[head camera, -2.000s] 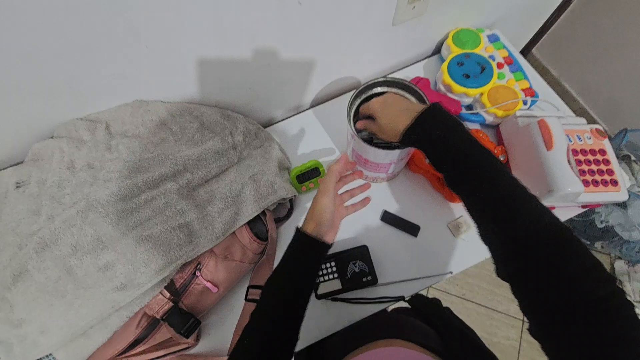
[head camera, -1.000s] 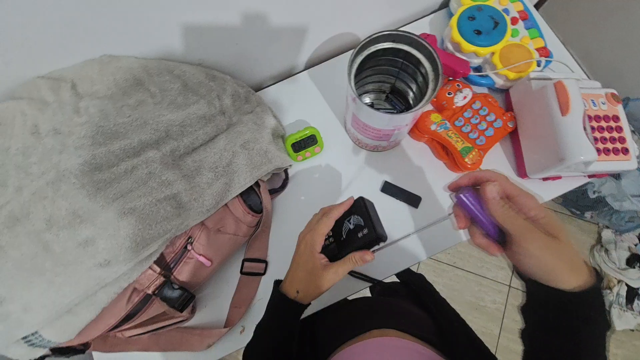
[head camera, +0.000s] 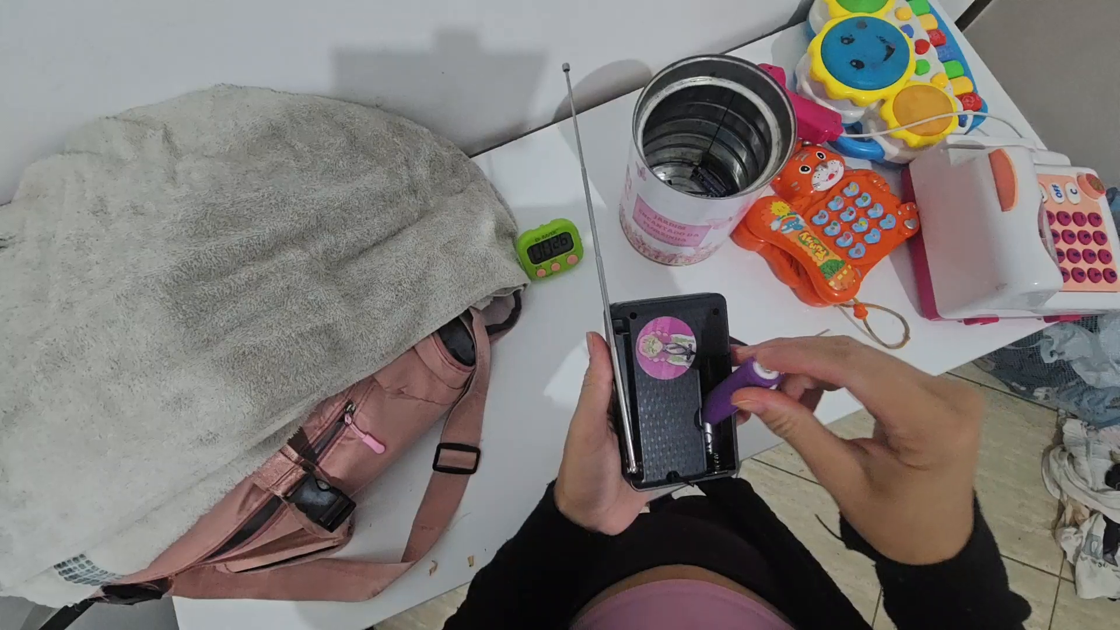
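Observation:
My left hand (head camera: 599, 451) holds a black portable radio (head camera: 669, 420) with its back facing up. A round pink sticker (head camera: 667, 347) is on that back, and the battery compartment at its lower right is uncovered. The metal telescopic antenna (head camera: 588, 201) points up along the radio's left side. Between the thumb and fingers of my right hand (head camera: 862, 429) is a purple cylindrical battery (head camera: 738, 391), tilted, its lower end at the compartment. Beyond the radio stands an open metal can (head camera: 674, 223) with dark items inside.
A green digital timer (head camera: 549, 249) lies left of the can. An orange toy phone (head camera: 840, 227), a toy cash register (head camera: 989, 227) and a toy keyboard (head camera: 949, 52) are at the right. A pink bag (head camera: 394, 385) under a grey towel (head camera: 262, 245) takes up the left side of the white table (head camera: 499, 429).
The right hand came out of the can, then held the purple battery. The left hand took hold of the radio and turned it back side up. The antenna now points away from me.

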